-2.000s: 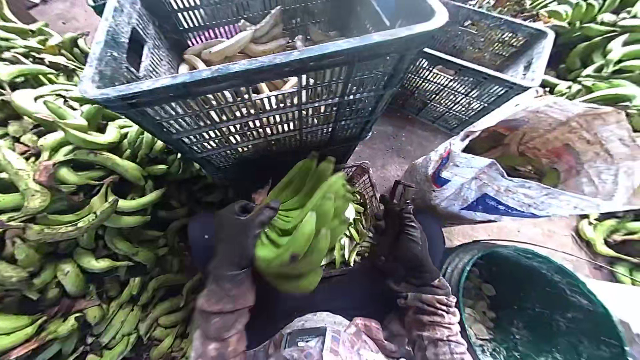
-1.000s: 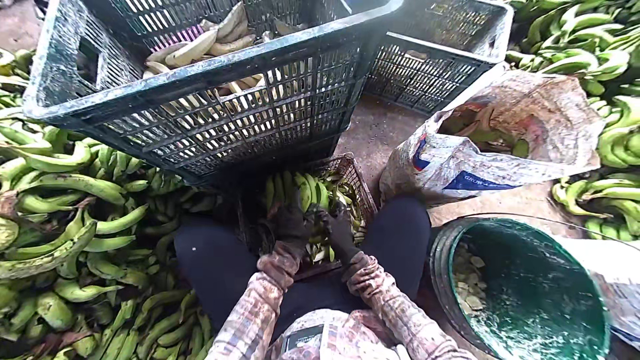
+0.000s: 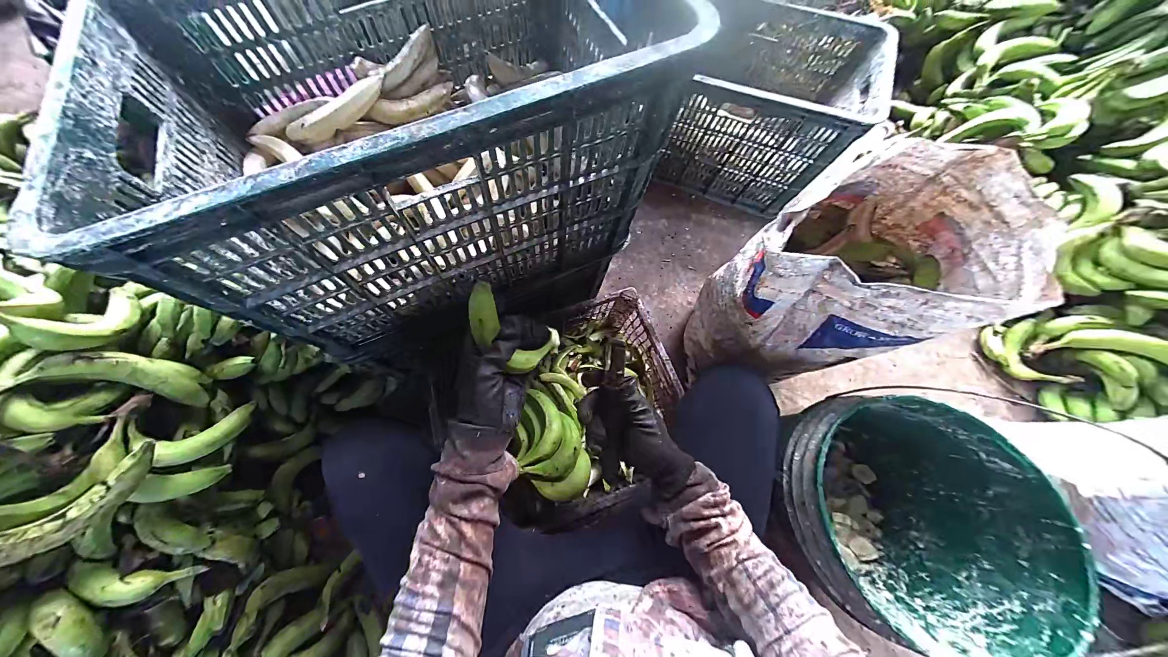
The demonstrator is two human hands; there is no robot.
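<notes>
My left hand (image 3: 493,379), in a dark glove, is closed around green plantains; one tip stands up above the fingers. Below and right of it, a bunch of green plantains (image 3: 555,433) lies over a small brown plastic crate (image 3: 655,342) between my knees. Peel pieces (image 3: 593,351) fill part of that crate. My right hand (image 3: 630,424), gloved too, is over the crate's right side, beside the bunch. A narrow dark tool, possibly a knife, (image 3: 617,358) sticks up from its fingers; the rest of it is hidden.
A large crate (image 3: 383,160) with peeled plantains (image 3: 342,109) stands ahead, another crate (image 3: 748,137) behind it. At the right are a woven sack (image 3: 876,319) and a green bucket (image 3: 958,529) with pale slices (image 3: 853,511). Green plantain piles (image 3: 119,365) lie at both sides.
The plantain bunch, raised between my hands two seconds ago, is now low over the small crate. Since one second ago my hands have moved apart, and a plantain tip shows above my left hand.
</notes>
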